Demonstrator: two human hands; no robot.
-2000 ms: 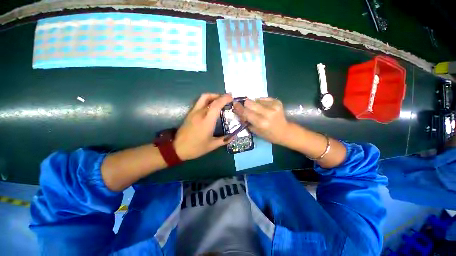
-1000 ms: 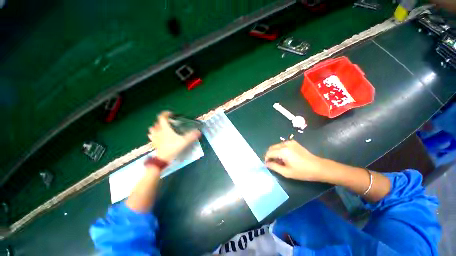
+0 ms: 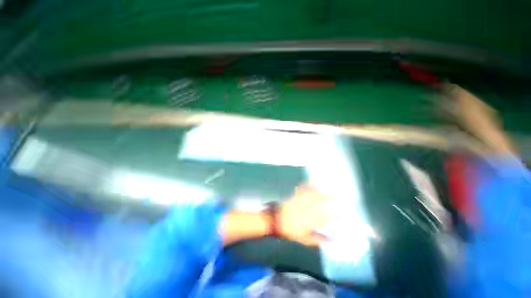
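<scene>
The view is strongly blurred. My left hand (image 3: 301, 216), with the dark red wristband, is over the narrow sticker sheet (image 3: 348, 265) near the bench's front. Whether it holds anything is too blurred to tell. My right hand (image 3: 474, 116) is stretched out at the right, over the pale bench edge and the conveyor. A red-and-dark unit (image 3: 420, 73) lies just beyond its fingertips; contact cannot be made out. The wide sticker sheet (image 3: 241, 144) lies left of the narrow one, along the pale edge. No phone unit can be made out on the bench.
The red bin (image 3: 460, 186) is at the right, partly hidden by my right sleeve. The blurred wristwatch (image 3: 425, 185) lies left of it. The pale taped edge (image 3: 151, 116) separates bench and conveyor. Several blurred units, including a board (image 3: 259, 89), sit on the conveyor.
The view has swung. My left hand has come back from the conveyor edge to the narrow sheet. My right hand has moved from the bench out over the conveyor at the right.
</scene>
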